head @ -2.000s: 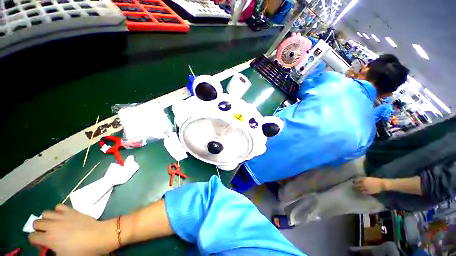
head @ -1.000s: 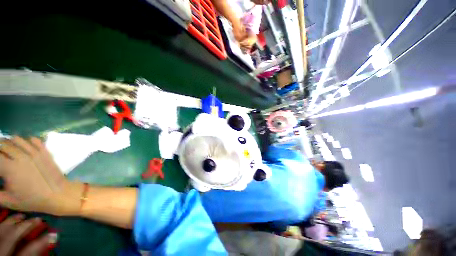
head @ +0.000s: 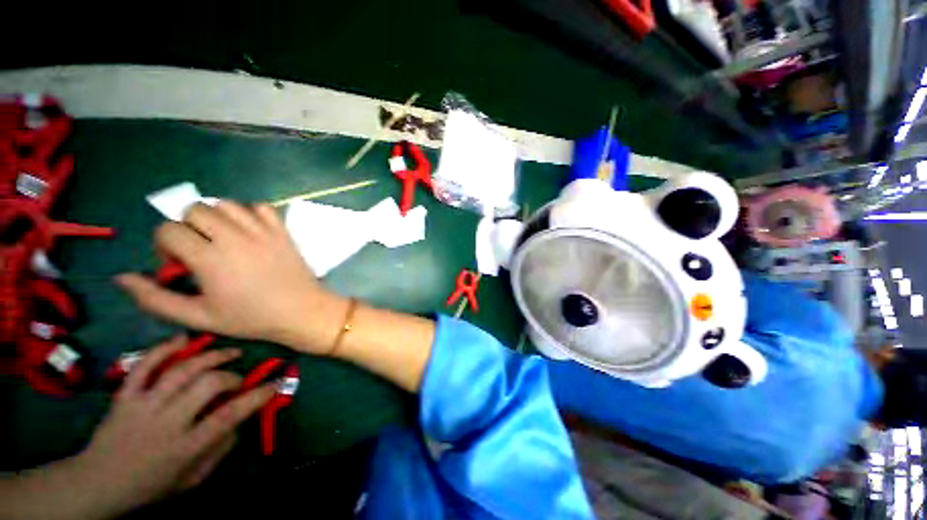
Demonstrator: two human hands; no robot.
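Observation:
My right hand, palm down with a bracelet at the wrist, is over the green bench, thumb spread. A bit of red shows between its thumb and fingers; its grip is hidden. My left hand is at the lower left, its fingers around red clamp parts. A red clamp leg with a black and white end sticks out past its fingertips. A heap of red spring clamps with black, white-marked ends lies at the left edge.
A white wipe, a thin stick and two red clamps lie beyond my right hand. A clear bag and a panda-faced fan stand further right. A person in a blue smock sits behind the fan.
The view has swung left, bringing the clamp heap into sight and shifting the fan right. My left hand has come further into view, below my right hand.

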